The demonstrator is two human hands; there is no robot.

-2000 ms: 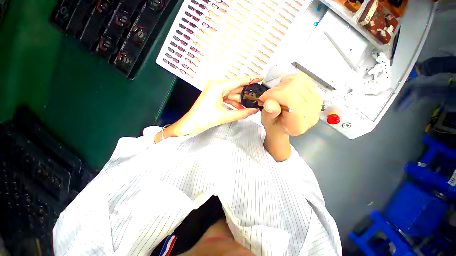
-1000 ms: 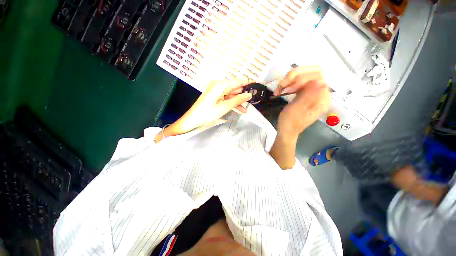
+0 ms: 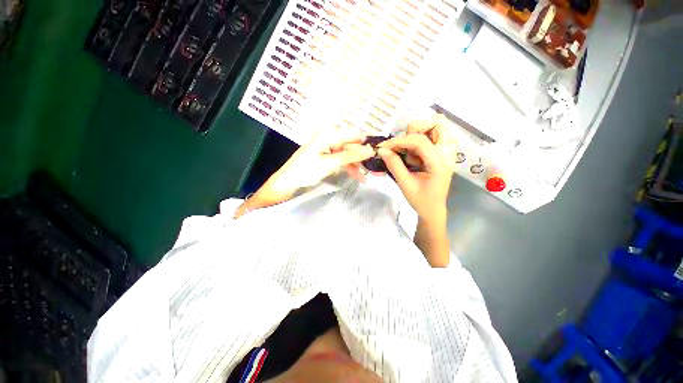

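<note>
A small round black component (image 3: pixel 377 161) is held in front of my chest, partly covered by my fingers. My left hand (image 3: pixel 329 166) grips it from the left between thumb and fingers. My right hand (image 3: pixel 423 161) is at its right side, thumb and index finger pinched together at the component's top; whether they hold a tiny part cannot be told. The white parts tray (image 3: pixel 299 132) with rows of reddish-brown slivers lies just beyond my hands.
A black blister tray (image 3: pixel 196 75) with round components lies on the green bench (image 3: pixel 161 161). More black trays (image 3: pixel 64 254) are at the left. The white machine table (image 3: pixel 535 196) at the right has a red button (image 3: pixel 495 184) and a whitish clump (image 3: pixel 558 105). Blue bins (image 3: pixel 625 299) are at the lower right.
My right hand has come in from the right, and its fingertips are now at the component. My left hand still holds it. The other person at the right has gone from view.
</note>
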